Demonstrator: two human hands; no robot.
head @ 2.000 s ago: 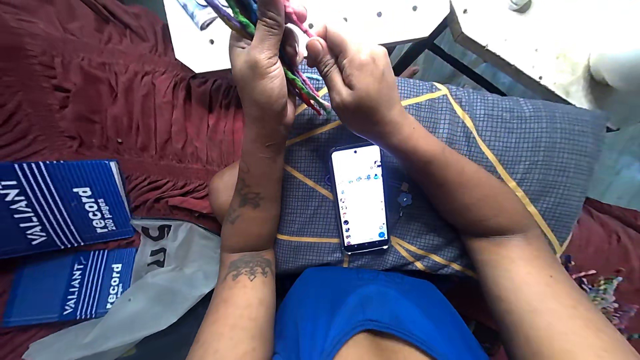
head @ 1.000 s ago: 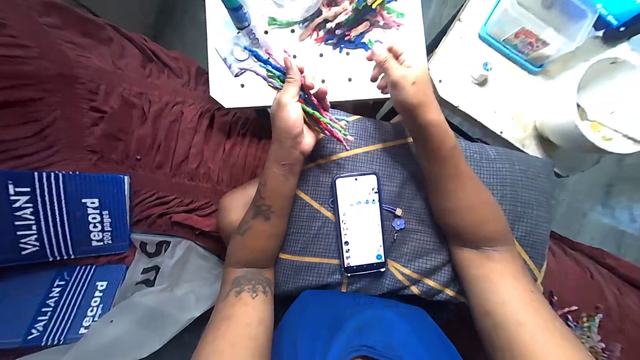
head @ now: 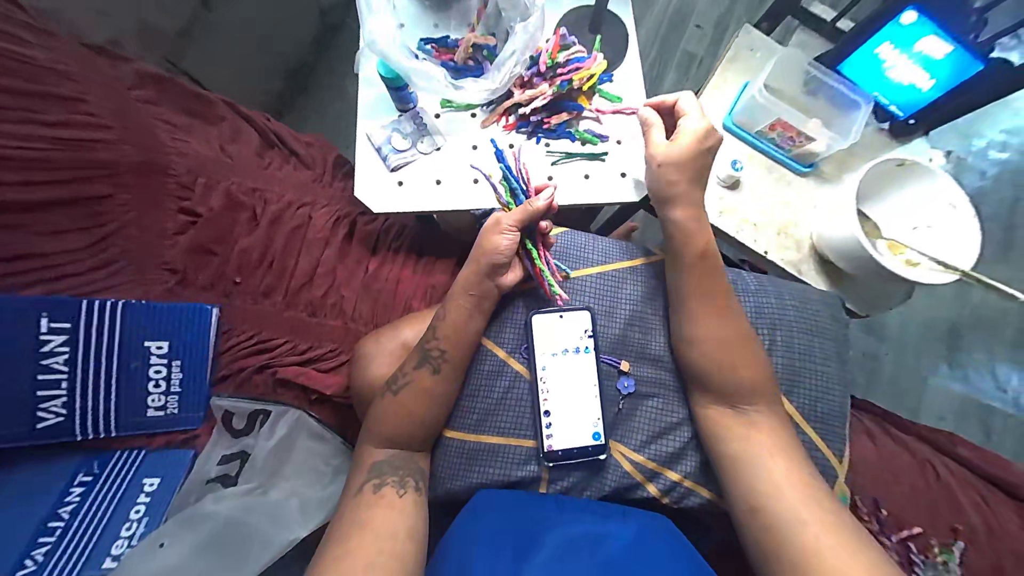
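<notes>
My left hand (head: 516, 240) is closed around a bundle of twisted, multicoloured yarn strands (head: 510, 178), whose ends stick out above and below the fist. At the right edge of the white perforated board, my right hand (head: 678, 148) pinches a pink strand (head: 616, 110) between thumb and fingertips. That strand reaches to a heap of coloured twisted strands (head: 564, 84) on the board. A few thin dark green strands (head: 576, 156) lie just below the heap. A clear plastic bag (head: 456, 84) with more strands stands left of it.
A smartphone (head: 568, 384) lies on the grey checked pillow (head: 768, 336) on my lap. The white board (head: 384, 188) also holds a green-capped bottle (head: 398, 86) and a small packet (head: 406, 140). On the side table are a clear plastic container (head: 800, 108) and a white bucket (head: 848, 232).
My right hand was at the left one two seconds ago, then apart over the board; now it pinches a pink strand by the heap. The left hand keeps its bundle. The view has shifted.
</notes>
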